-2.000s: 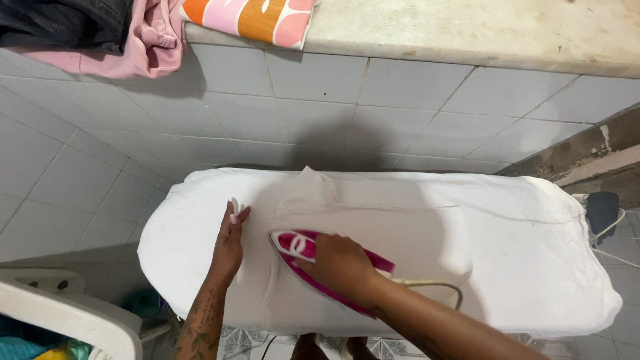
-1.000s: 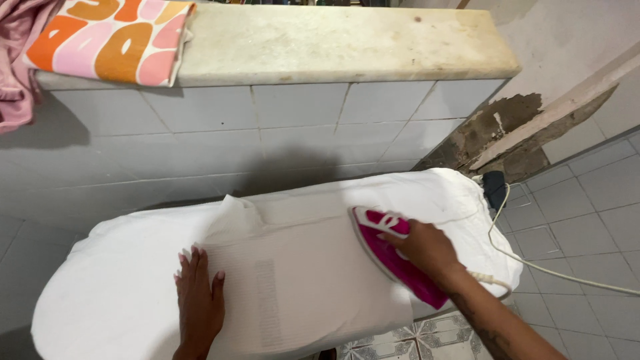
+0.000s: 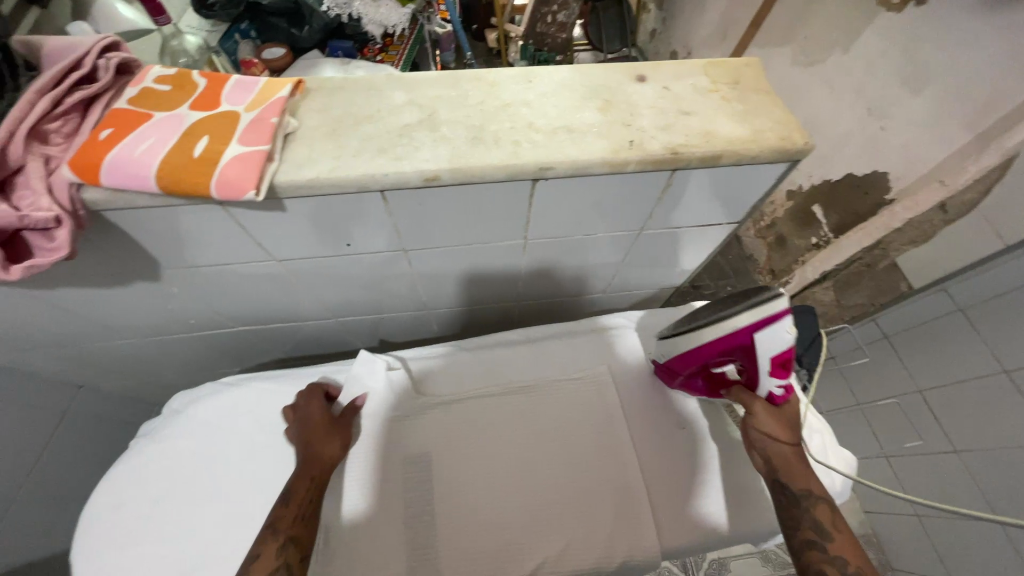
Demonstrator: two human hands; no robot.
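Observation:
A white ribbed cloth (image 3: pixel 520 464) lies spread over the white padded ironing board (image 3: pixel 208 472). My left hand (image 3: pixel 322 424) pinches the cloth's upper left corner, which stands up a little between thumb and fingers. At the board's right end my right hand (image 3: pixel 770 424) grips a magenta and white clothes iron (image 3: pixel 728 344). The iron is tilted up on its side, its dark soleplate facing away toward the wall. Its pale cord (image 3: pixel 904 498) runs off to the right. Whether the iron touches the board cannot be told.
Beyond the board stands a tiled half wall with a marble ledge (image 3: pixel 520 120). A folded patterned cloth (image 3: pixel 188 136) and a pink garment (image 3: pixel 48 160) lie at its left. Bottles and other clutter fill the space behind. A dark object (image 3: pixel 808 340) sits at the board's right end.
The iron, flat on the cloth before, is now tilted up at the board's right end. My left hand, which lay spread on the cloth, has taken hold of its corner.

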